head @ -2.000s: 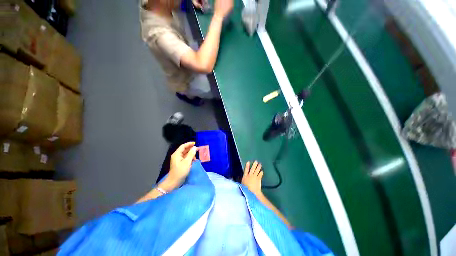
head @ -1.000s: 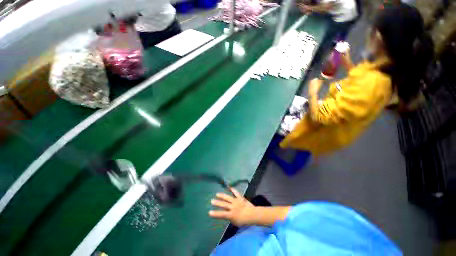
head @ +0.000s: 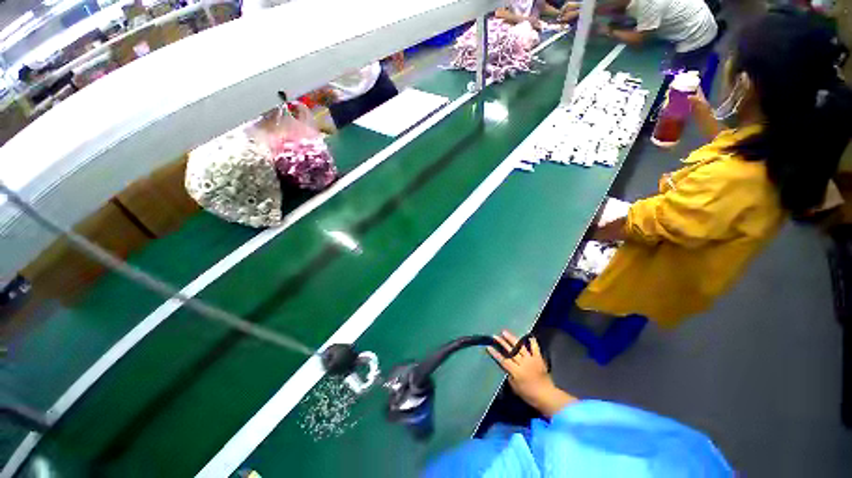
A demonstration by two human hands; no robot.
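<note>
My right hand (head: 529,372) rests palm down on the bench's near edge, fingers somewhat apart. Its fingertips touch or lie beside a thick black cord. The cord curves left to a dark, blurred tool (head: 411,397), possibly the electric screwdriver, above the green surface (head: 467,280). Left of it, a black fitting with a white ring (head: 362,372) is by the white rail, at the end of a long thin line. Loose screws (head: 327,408) lie scattered below the fitting. A small yellow tip (head: 249,473) shows at the bottom edge. My left hand is out of the picture.
White rails (head: 392,280) run along the bench; a raised white shelf (head: 234,84) crosses above. Bags of white parts (head: 235,179) and pink parts (head: 304,159) stand beyond. Laid-out white parts (head: 593,121) lie farther along, beside a person in yellow (head: 701,233) holding a bottle (head: 674,110).
The view has swung from the left side to the right along the bench. My left hand and the small item it held are out of view. My right hand is still at the bench edge.
</note>
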